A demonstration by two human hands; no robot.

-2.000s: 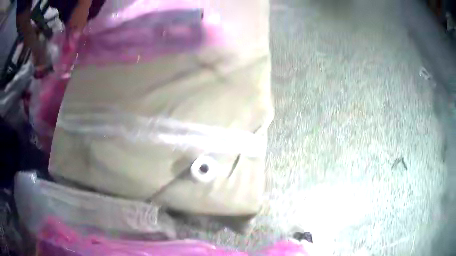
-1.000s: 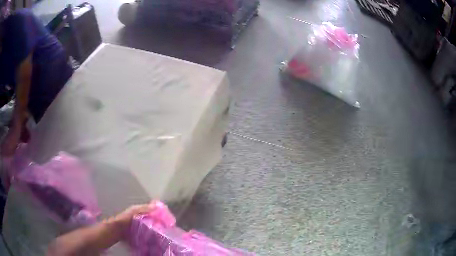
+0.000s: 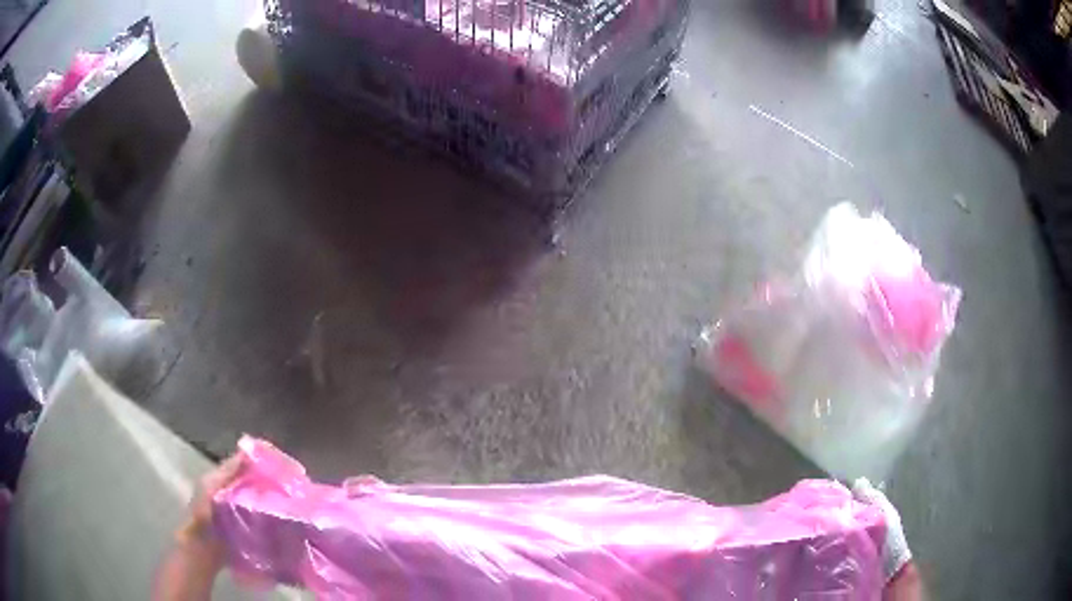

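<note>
A long bundle wrapped in shiny pink film point(image 3: 541, 534) lies across the bottom of the view. My left hand point(image 3: 200, 528) is bare and holds its left end, with the fingers partly hidden by the film. My right hand point(image 3: 888, 534), in a white knit glove, holds its right end; most of that hand is hidden behind the film or cut off by the lower edge. The bundle is level between both hands, above the floor.
A wire mesh cage point(image 3: 506, 117) with pink bundles stands ahead. A clear waste bag point(image 3: 823, 376) with pink scraps is on the floor at right. The beige covered surface point(image 3: 94, 493) is at lower left. A box point(image 3: 124, 117) with pink film stands at upper left.
The view has turned from the covered surface towards the cage, which now looks nearer. The pink bundle now spans the bottom of the view, and my gloved right hand has come into sight.
</note>
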